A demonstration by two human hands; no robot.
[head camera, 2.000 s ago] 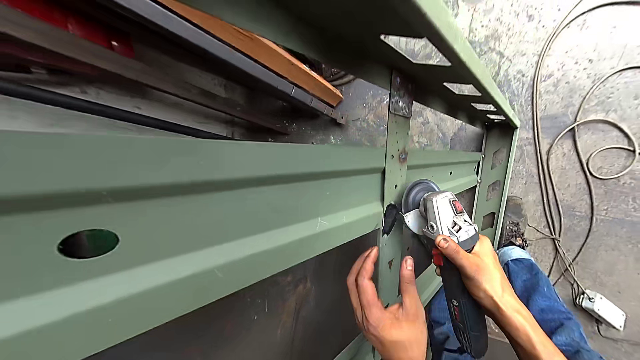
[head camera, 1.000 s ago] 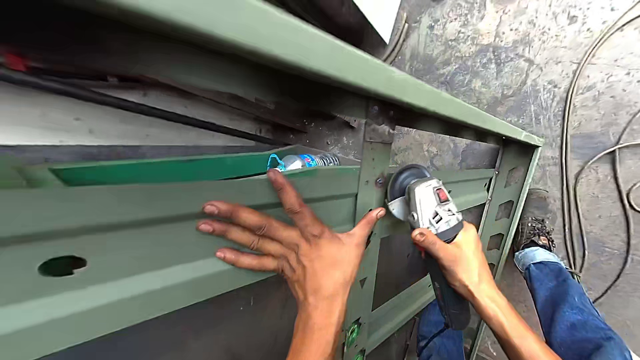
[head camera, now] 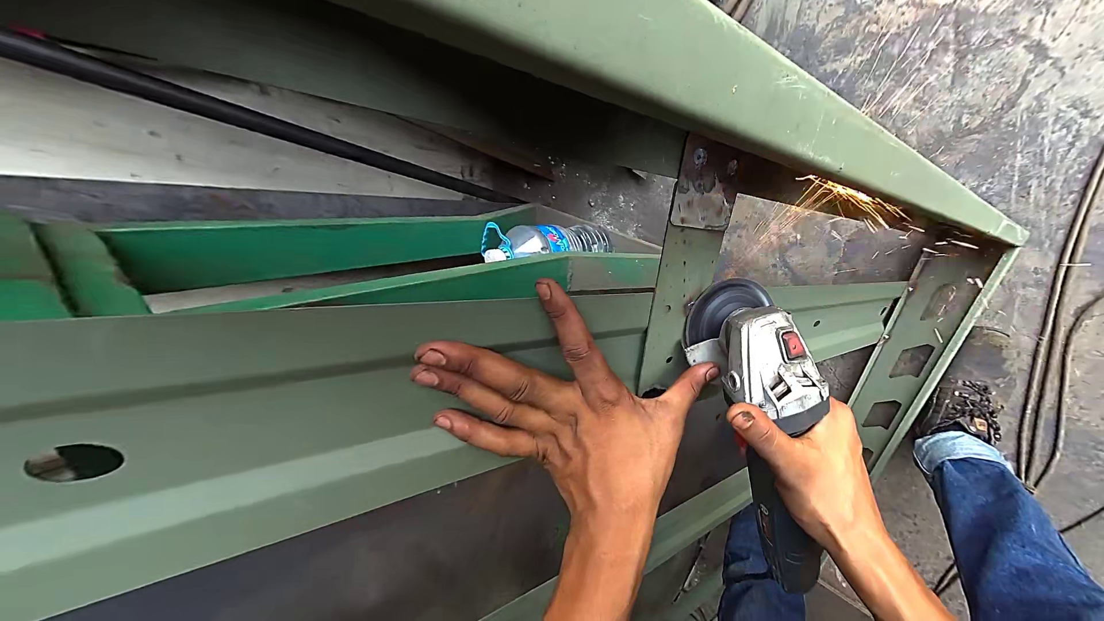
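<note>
My right hand [head camera: 819, 474] is wrapped round the dark body of an angle grinder [head camera: 776, 371], its thumb near the metal gear head. The grinder's blurred disc [head camera: 724, 315] meets the upright strip of the green steel frame [head camera: 681, 285], and sparks [head camera: 854, 197] fly off to the upper right. Fingers spread, my left hand [head camera: 595, 414] lies flat on the wide ribbed green steel beam [head camera: 285, 405], with its thumb close beside the disc guard [head camera: 705, 352].
Behind the beam, a clear plastic bottle [head camera: 552, 240] lies in a green metal channel [head camera: 302, 241]. A black hose or pipe [head camera: 259, 125] runs at the upper left. Cables [head camera: 1056, 319] cross the floor at the right, near a shoe [head camera: 959, 410].
My left hand has moved from below the beam up onto its face, fingers spread. Sparks now spray that the earlier frames do not show. My right hand has kept hold of the grinder.
</note>
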